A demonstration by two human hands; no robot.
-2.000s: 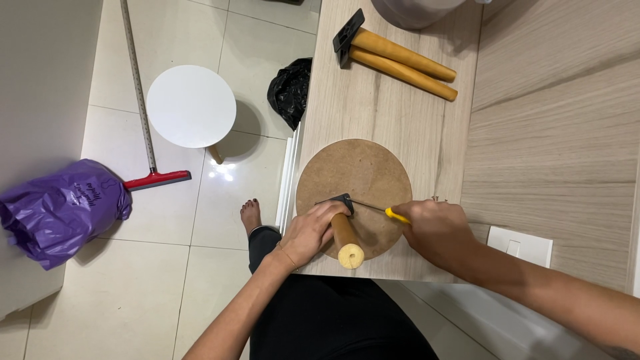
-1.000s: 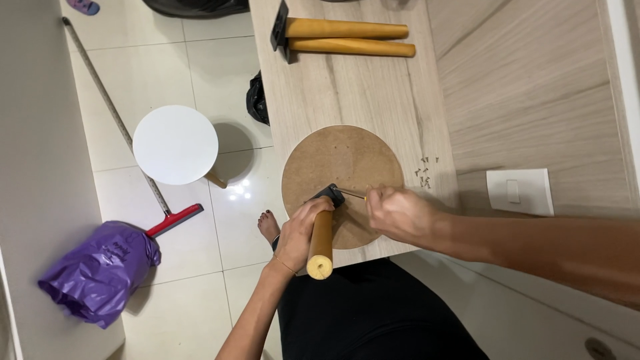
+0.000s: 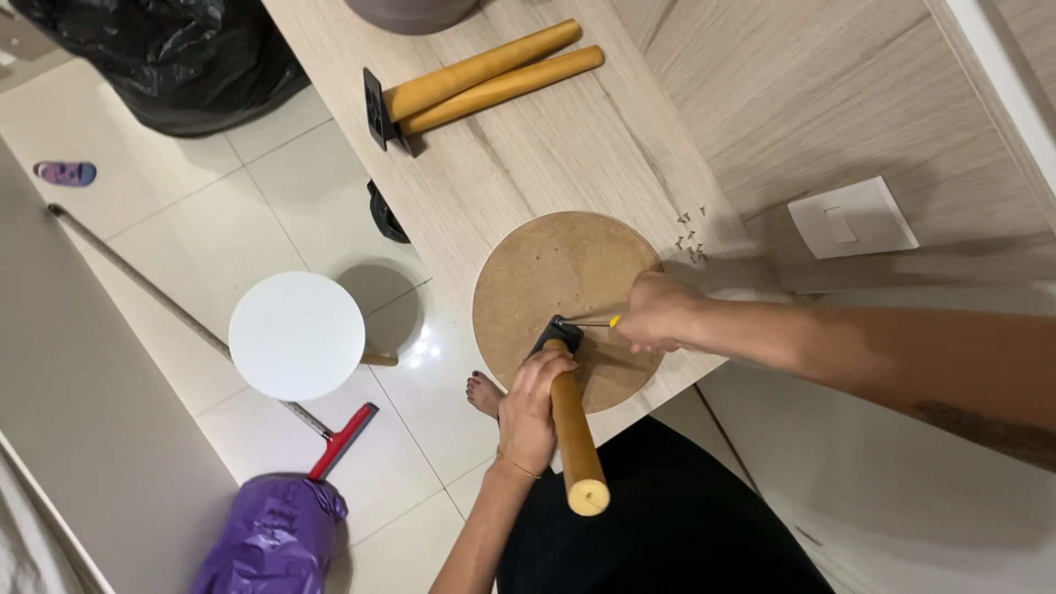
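A round fibreboard disc (image 3: 528, 280) lies on the wood-grain counter. On it stands a wooden leg (image 3: 573, 429) with a black bracket (image 3: 561, 332) at its base against the disc. My left hand (image 3: 532, 400) grips the leg low down, near the bracket. My right hand (image 3: 660, 313) is closed on a screwdriver (image 3: 615, 322) with a yellow handle, mostly hidden in the fist; its shaft reaches the bracket. Several small screws (image 3: 691, 239) lie on the counter beyond my right hand. Two more wooden legs (image 3: 495, 74) with black brackets (image 3: 378, 111) lie farther back.
A white round stool (image 3: 297, 336) stands on the tiled floor at left, near a red squeegee (image 3: 342, 441) and a purple bag (image 3: 268, 536). A black bag (image 3: 181, 66) sits at upper left. A grey container (image 3: 412, 10) stands at the counter's back, and a wall switch (image 3: 852, 217) is at right.
The view has turned and shifted. Both hands stay at the bracket, my left on the leg and my right on the screwdriver.
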